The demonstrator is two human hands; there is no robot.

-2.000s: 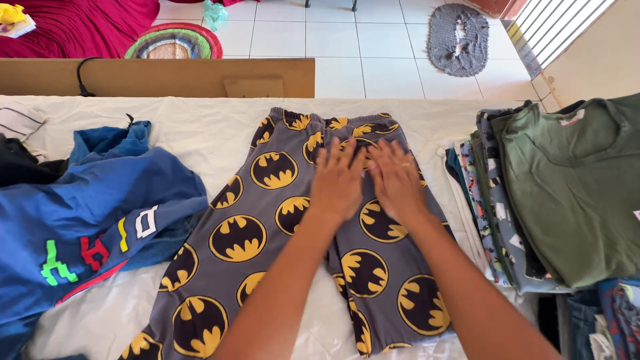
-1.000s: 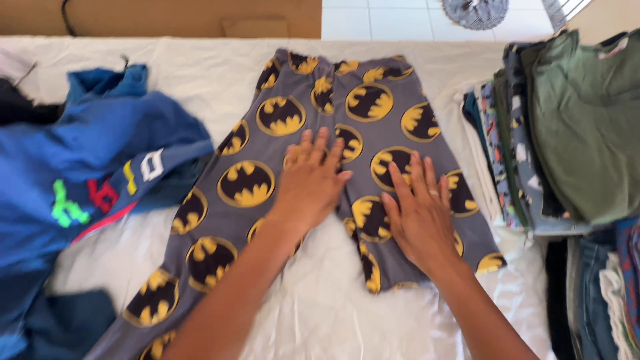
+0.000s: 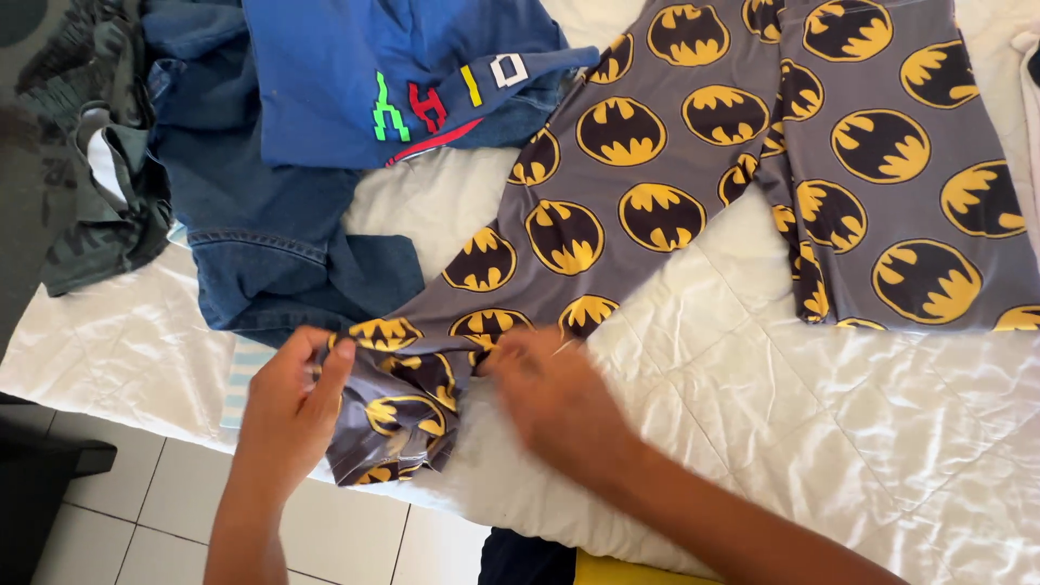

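Observation:
Grey pajama pants [image 3: 650, 162] with a black and yellow bat print lie spread on the white quilted bedspread. One leg stretches down to the lower left; the other is doubled up at the right. My left hand [image 3: 296, 398] pinches the left edge of the long leg near its lower end. My right hand [image 3: 548, 390], blurred, is closed on the opposite edge of that leg, a ring showing on a finger. Below the hands the leg's end hangs bunched near the bed's edge.
A blue shirt [image 3: 325, 81] with coloured shapes and dark blue jeans [image 3: 252, 211] lie left of the pants. A dark printed garment [image 3: 122, 162] is farther left. Past the quilt's edge [image 3: 122, 366] are floor tiles, a black object [image 3: 49, 487] and yellow fabric [image 3: 626, 570].
Both hands have left the upper part of the pants, where they lay flat, and now grip the lower end of the long leg. The view has swung down and left.

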